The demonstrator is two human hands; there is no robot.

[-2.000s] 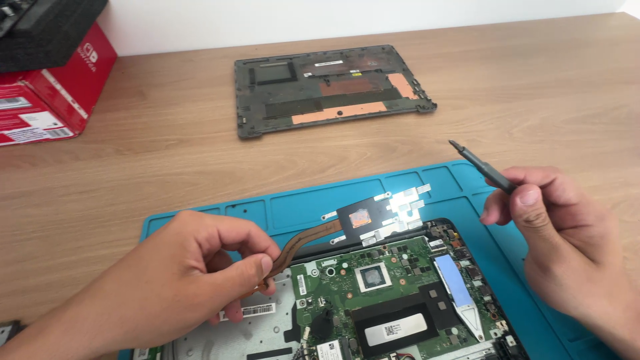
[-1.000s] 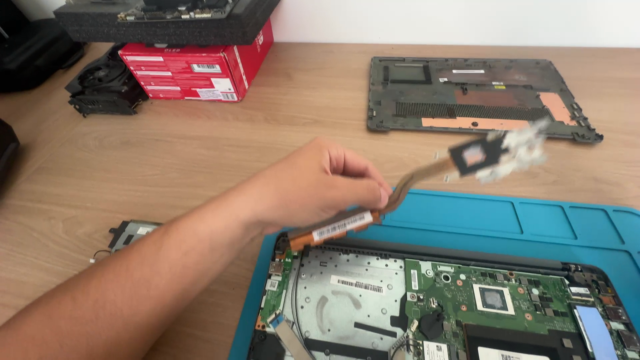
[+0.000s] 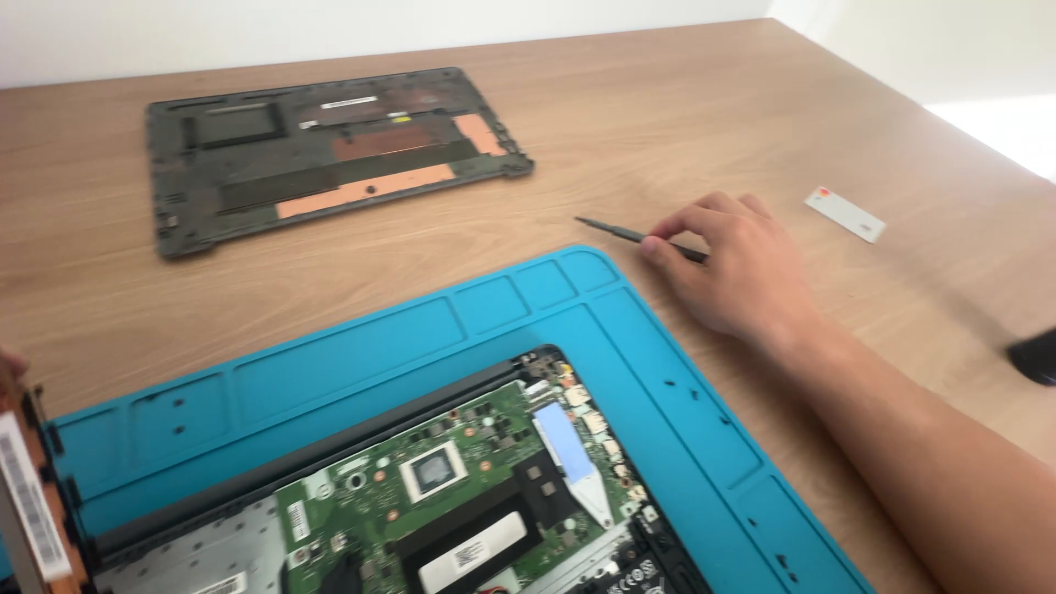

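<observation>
My right hand (image 3: 734, 260) has its thumb and fingertips on the dark handle of a screwdriver (image 3: 635, 235), low over the wooden desk beyond the mat's corner. At the far left edge, only a fingertip of my left hand (image 3: 12, 363) shows beside the copper heatsink (image 3: 37, 495) with a white label; its grip is mostly out of frame. The opened laptop (image 3: 462, 495) lies on a blue silicone repair mat (image 3: 363, 346), with its green motherboard (image 3: 371, 487) and bare processor chip (image 3: 434, 471) exposed.
A laptop bottom cover (image 3: 330, 157) lies inside up on the wooden desk (image 3: 627, 107). A white card (image 3: 846, 214) rests at the right, and a black object (image 3: 1035, 356) stands at the right edge. Small screws (image 3: 724, 421) lie in the mat's compartments.
My left hand and the heatsink, over the laptop one second ago, are now at the left edge. My right hand, raised with the screwdriver two seconds ago, is down by the desk. The view has swung right.
</observation>
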